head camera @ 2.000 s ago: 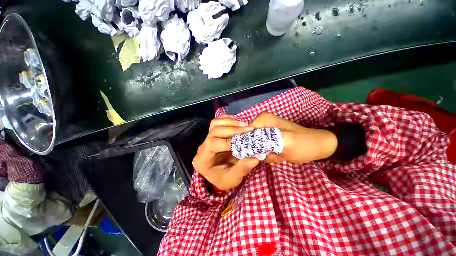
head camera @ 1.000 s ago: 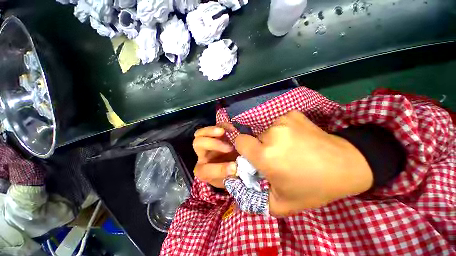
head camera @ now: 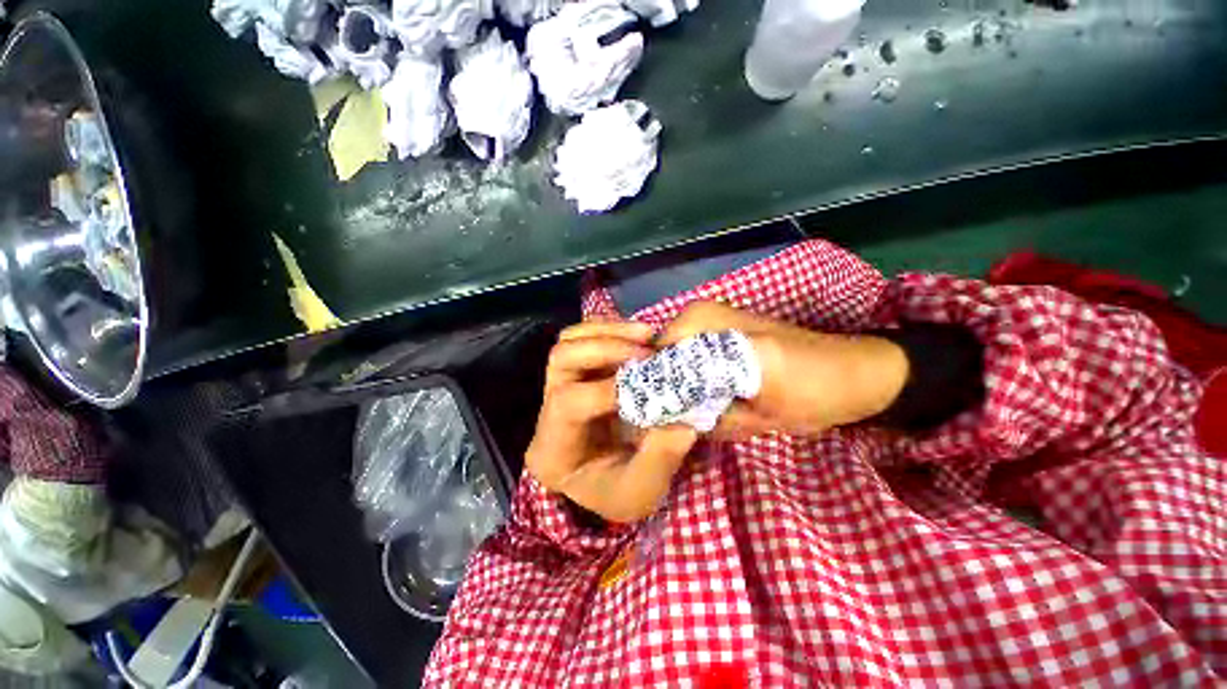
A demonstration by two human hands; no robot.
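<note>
My left hand [head camera: 592, 417] is above my lap, its fingers around a small white piece [head camera: 711, 412] of which only a pale edge shows. My right hand [head camera: 807, 377] meets it from the right. A white finger wrap with dark speckles [head camera: 684, 380] covers the right-hand fingers and hides most of the piece. White ruffled pieces [head camera: 606, 155] are heaped on the dark bench [head camera: 458, 249] ahead of me. The translucent bottle [head camera: 797, 43] stands at the top of the picture, partly cut off.
A shiny metal bowl [head camera: 70, 222] with small pieces sits at the left. Yellowish tape scraps [head camera: 357, 132] lie on the bench. A black crate [head camera: 316, 538] holds a crumpled clear bag [head camera: 411, 458]. Another person's sleeve [head camera: 81, 545] shows at lower left. Something red [head camera: 1090, 289] is at the right.
One second ago my right hand was turned with its back up and lower; it has rotated and drawn back beside the left fingers, with the speckled wrap now facing up. The view shifted slightly.
</note>
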